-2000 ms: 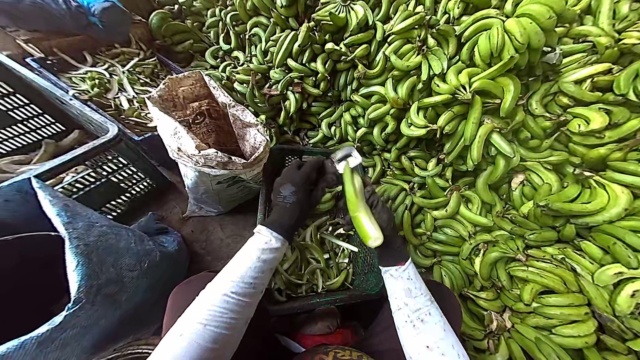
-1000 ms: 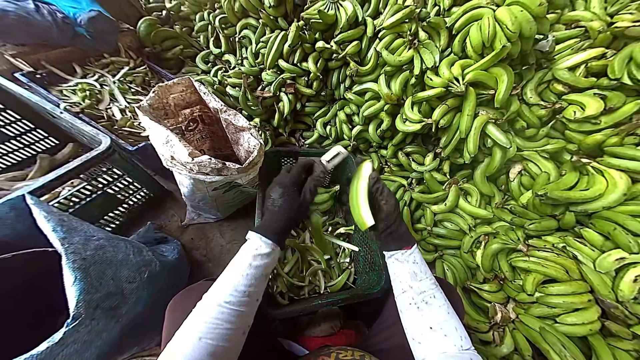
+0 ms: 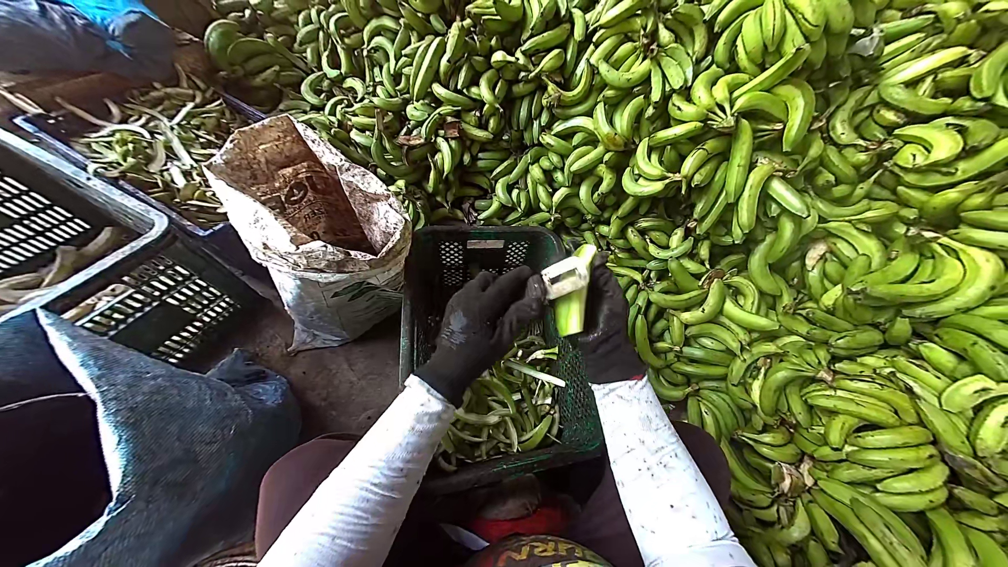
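My left hand, in a black glove, grips a white peeler whose head lies across a green banana. The banana, partly stripped of its skin, is held in my right hand, also black-gloved; its fingers are partly hidden behind the fruit. Both hands are above a dark green plastic crate between my knees. Strips of green peel lie in the crate below my hands.
A large heap of green bananas spreads ahead and to the right. At the left stand an open white woven sack, a dark crate with pale pieces, and a blue sack. More peelings lie in a crate behind.
The peeler was apart from the banana one second ago; now it rests across it. My right hand has turned the banana, which showed a pale peeled end before.
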